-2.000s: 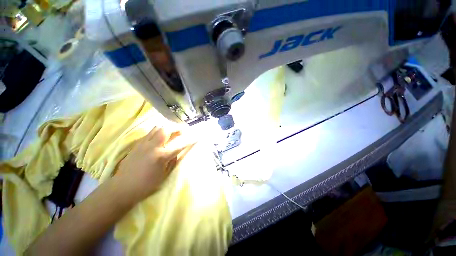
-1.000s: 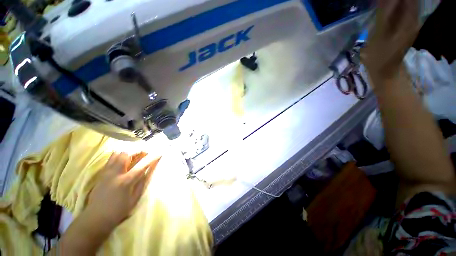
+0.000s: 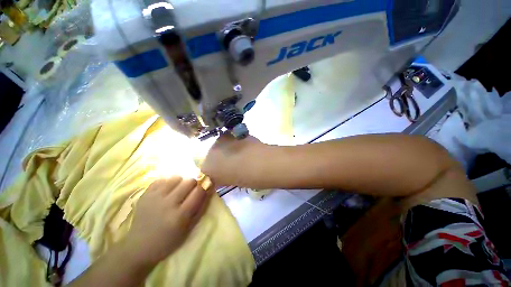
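The yellow gathered cloth (image 3: 106,162) spreads over the left of the machine bed and hangs over the front edge. My left hand (image 3: 171,210) lies on it, fingers bent, gripping a fold left of the needle area. My right hand (image 3: 227,160) is at the cloth's edge beside the needle, under the machine head (image 3: 302,47); its fingertips are lost in glare, so its grip cannot be told. The presser foot and needle are hidden by glare and my hand. A pale-yellow strip (image 3: 288,106) lies on the bed behind the arm.
Shears (image 3: 404,103) lie by the control panel (image 3: 428,78) at the bed's right end. The ruler-marked edge (image 3: 291,232) runs along the front. Thread cones (image 3: 49,68) and clear plastic are at the far left. A dark object with cords (image 3: 54,241) lies at the lower left.
My right hand has come down from the machine's right end to the needle area, its forearm now across the bed. My left hand stays on the cloth. The camera view has shifted.
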